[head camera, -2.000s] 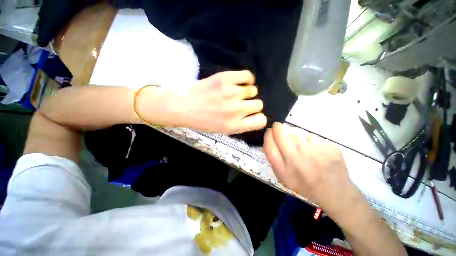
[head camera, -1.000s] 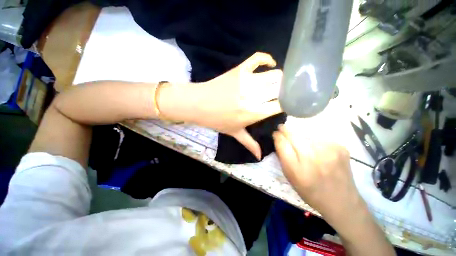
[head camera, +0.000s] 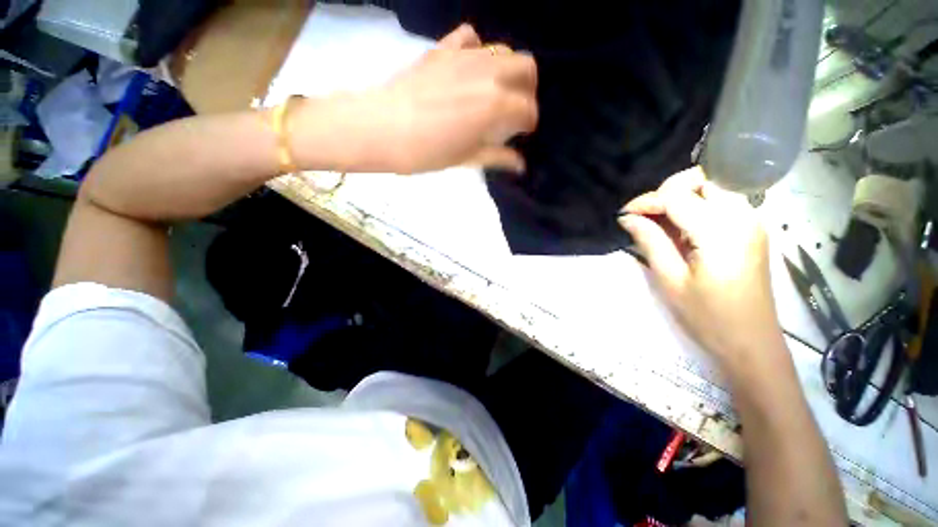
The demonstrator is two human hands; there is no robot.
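The black garment piece [head camera: 607, 124] lies on the white table, its lower edge spread between my hands. My left hand [head camera: 463, 103] is at the cloth's left edge, fingers curled and slightly blurred; whether it grips the cloth cannot be told. My right hand [head camera: 710, 247] pinches the cloth's edge at its lower right corner between thumb and fingers. The translucent grey tube [head camera: 766, 113] hangs just above my right fingertips and hides part of the machine's needle area.
Right of my right hand lie black-handled shears [head camera: 862, 376], a tape roll [head camera: 887, 201], a black scrap [head camera: 857, 247] and a reddish shaft [head camera: 916, 435]. The table's chipped front edge [head camera: 442, 276] runs diagonally. Dark cloth [head camera: 401, 299] hangs below it.
My left hand has lifted off the middle of the cloth and moved up and left. My right hand has moved right and up, beneath the tube. The cloth's lower edge now lies more spread out.
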